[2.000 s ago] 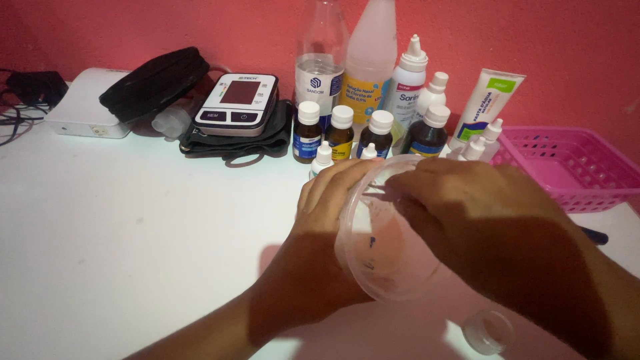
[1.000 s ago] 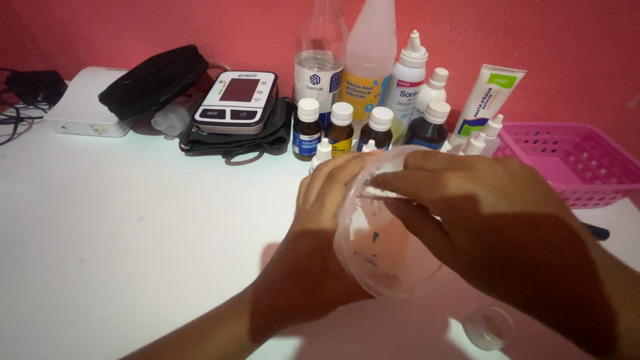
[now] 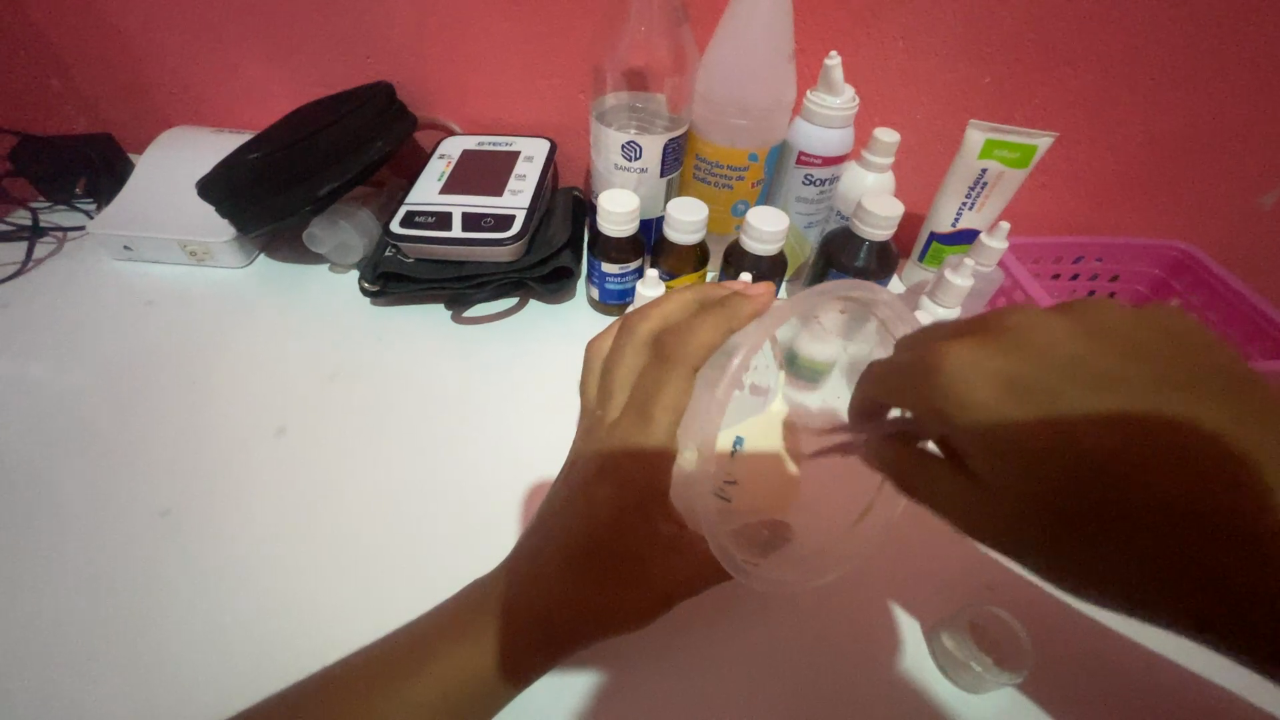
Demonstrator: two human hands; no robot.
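My left hand [image 3: 640, 480] grips a clear round plastic container [image 3: 740, 540] from its left side, tilted so that its open mouth faces me. Small dark marks show on its wall. At the container's right rim, my right hand [image 3: 1040, 430] pinches a thin, blurred object [image 3: 835, 442] between thumb and fingers, its tip inside the mouth; what it is I cannot tell. A small clear cup or cap [image 3: 980, 648] lies on the white table below my right hand. Just behind the container stand white dropper bottles [image 3: 948, 288] and brown glass bottles with white caps [image 3: 615, 255].
Tall plastic bottles [image 3: 638, 160], a spray bottle [image 3: 822, 160] and an ointment tube [image 3: 980, 200] stand by the red wall. A pink basket [image 3: 1130, 275] is at right. Left are a blood pressure monitor [image 3: 475, 200], a black pouch [image 3: 310, 155] and a white device [image 3: 180, 200] near cables.
My right hand has moved from over the container's mouth to its right side, so more of the inside shows. My left hand keeps hold of the container.
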